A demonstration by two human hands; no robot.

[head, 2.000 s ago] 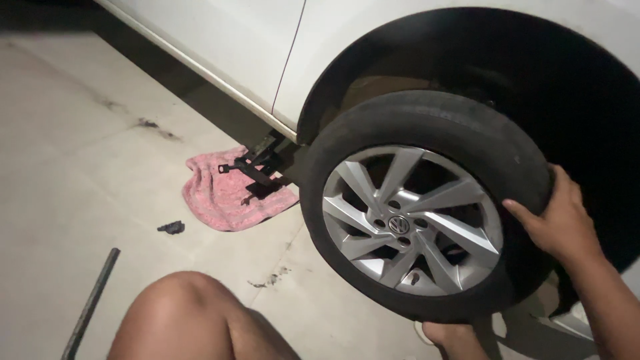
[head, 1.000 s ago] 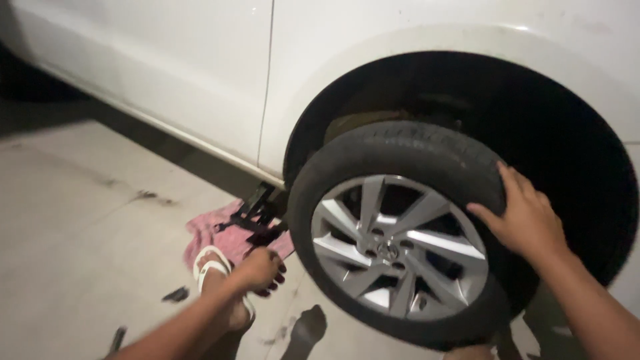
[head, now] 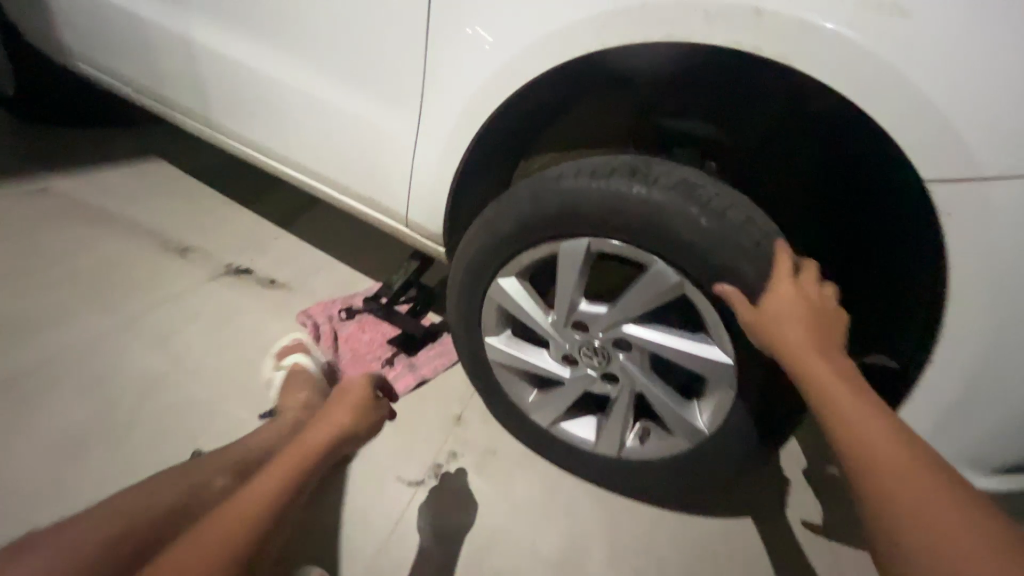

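A car wheel with a black tire [head: 632,188] and a silver alloy rim [head: 596,352] stands tilted at the wheel arch of a white car. My right hand [head: 800,312] rests on the right side of the tire, thumb on the sidewall and fingers over the tread. My left hand [head: 362,412] is left of the wheel, above the floor, its fingers curled; whether it holds something is not clear. Beyond it a black scissor jack [head: 404,308] stands under the car's sill on a pink cloth [head: 344,328]. The hub behind the wheel is hidden.
The white car body [head: 304,88] spans the top, with its dark wheel arch [head: 864,200] around the wheel. My foot in a white flip-flop [head: 292,364] is beside the cloth. Pale floor [head: 128,296] with dark marks lies at the left.
Two seconds ago my left hand was low at the tire's bottom; it has moved left, away from the tire. My right hand stays on the tire. My foot has come beside the cloth.
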